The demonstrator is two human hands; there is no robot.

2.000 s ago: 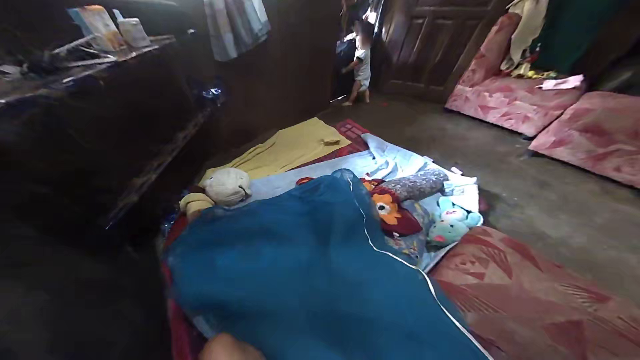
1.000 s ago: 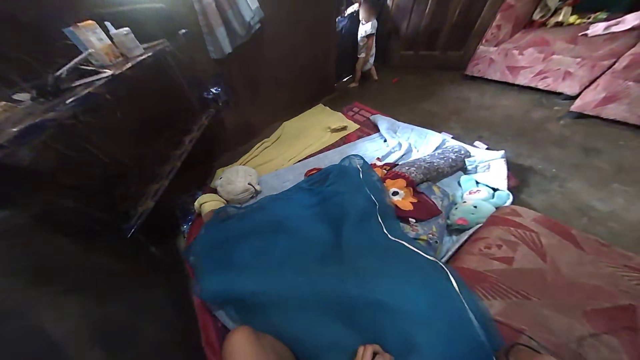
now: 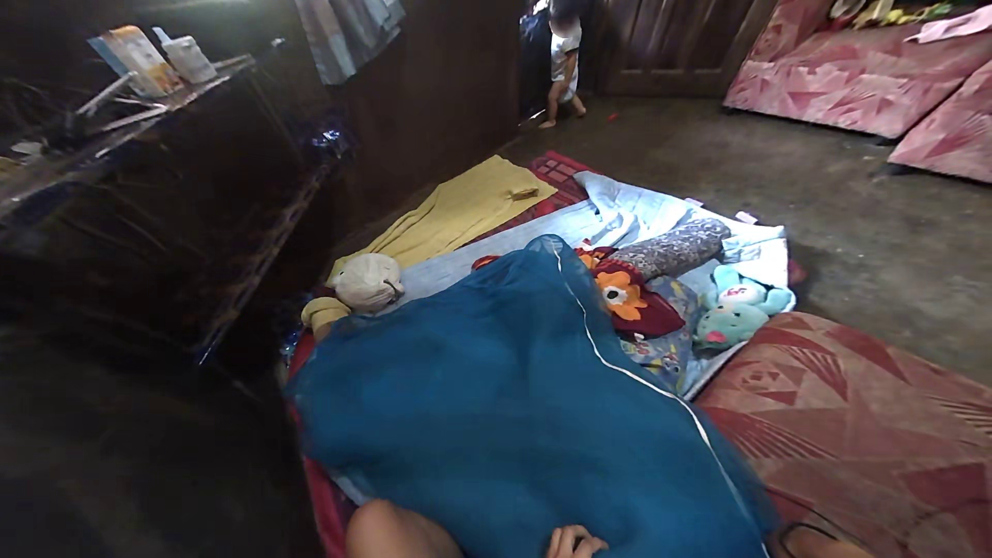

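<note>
A sheer blue cloth (image 3: 465, 395) with a white cord-like edge spreads over the bedding. My left hand (image 3: 575, 541), cut off by the bottom edge of the view, has its bent fingers closed on the near part of this cloth. A bare patch of skin (image 3: 821, 542) with a dark band shows at the bottom right, beside the cloth's corner; it looks like part of my right arm, and its fingers are hidden. Beyond the cloth lie a maroon pillow with an orange flower (image 3: 622, 296), a grey patterned bolster (image 3: 673, 248), a teal plush toy (image 3: 732, 322) and a light blue sheet (image 3: 620, 213).
A bare knee (image 3: 391, 531) is at the bottom. A round pale stuffed object (image 3: 368, 281) and yellow cloth (image 3: 449, 213) lie left. A red patterned cushion (image 3: 860, 403) borders the bedding at right. A dark shelf (image 3: 167, 108) stands left; a small person (image 3: 564, 66) is near the door, sofas (image 3: 829, 77) behind.
The fingers of my left hand, unseen two seconds ago, show at the bottom edge one second ago and now. The small person has shifted posture by the door. The view has moved.
</note>
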